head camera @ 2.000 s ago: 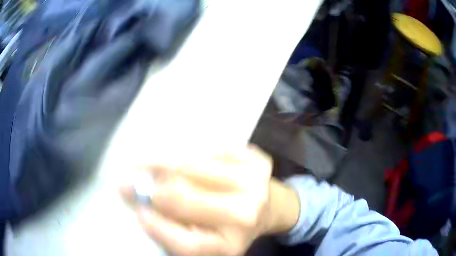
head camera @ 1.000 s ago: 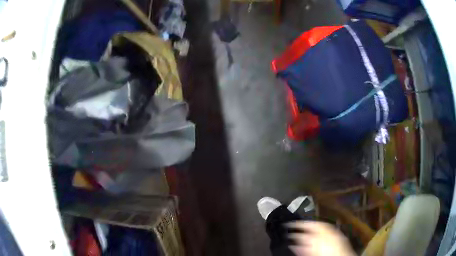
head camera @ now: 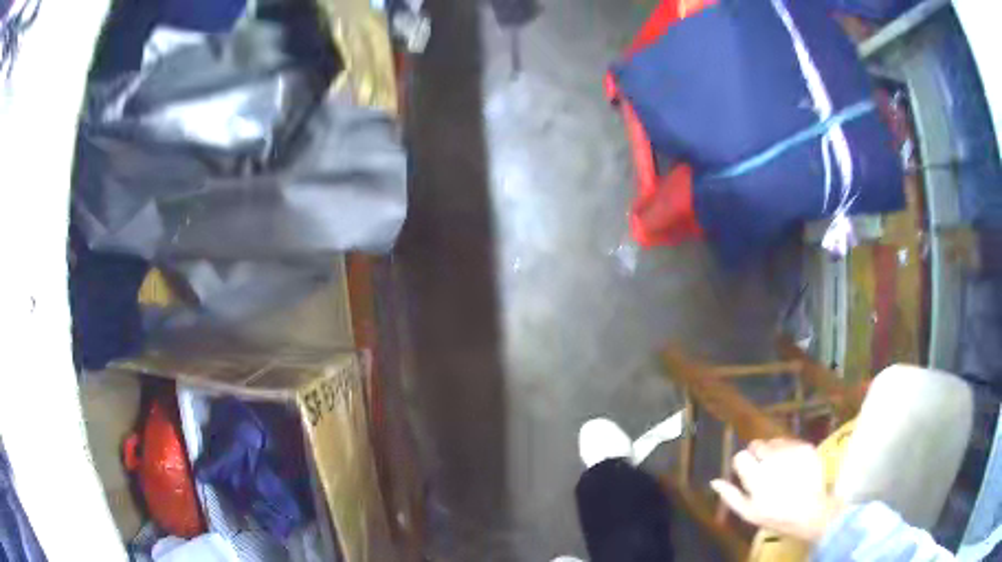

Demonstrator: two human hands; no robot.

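My right hand (head camera: 778,483) is at the lower right, over the edge of a yellow stool (head camera: 778,549) with a beige cushion (head camera: 903,445). Its fingers are loosely bent and apart, and I see nothing in them. Whether it touches the stool is unclear. My left hand is out of the picture. An open brown carton (head camera: 352,461) stands at the lower left. It holds a knotted red plastic bag (head camera: 168,467) and a dark blue cloth bundle (head camera: 251,461).
Grey fabric (head camera: 286,187) drapes over things at the upper left. A navy bundle (head camera: 758,110) tied with cords lies at the upper right beside red material (head camera: 668,209). My shoe (head camera: 604,441) is on the grey floor (head camera: 560,285). A white table edge (head camera: 44,263) runs along the left.
The view has swung from the white tabletop to the floor. Since one second ago, more of the carton and its red bag shows. My right hand has moved right, nearer the cushioned stool.
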